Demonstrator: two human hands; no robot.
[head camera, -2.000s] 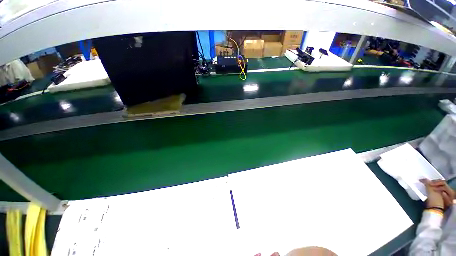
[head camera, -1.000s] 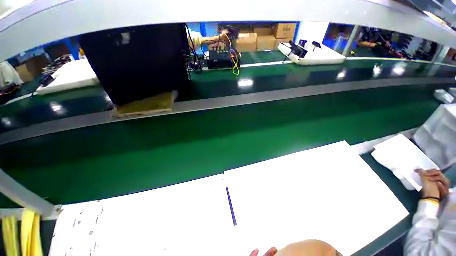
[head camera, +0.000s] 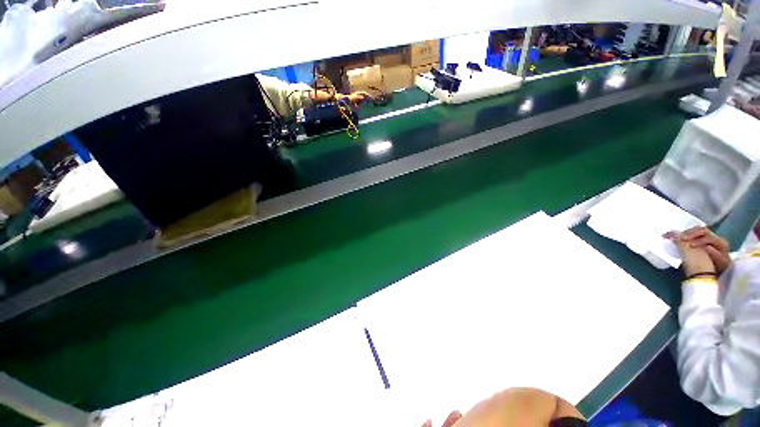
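Note:
Two white sheets lie edge to edge on the bench: the left sheet has small dark marks at its left end, and the right sheet looks plain. A thin dark blue stick lies near their join, with no hand touching it. At the bottom edge, fingertips and a large rounded skin-coloured shape show, cut off by the frame. I cannot tell whether they belong to my left hand or my right hand, or whether anything is held.
A green conveyor belt runs beyond the sheets. At right, a neighbour's clasped hands rest on a white sheet beside white stacked trays. A black panel, wired equipment and a reaching person stand opposite. A white shelf hangs overhead.
The view has turned to the right and tilted, so the yellow strips have left the picture. An arm has appeared behind the black panel at the wired equipment. The dark blue stick keeps its place.

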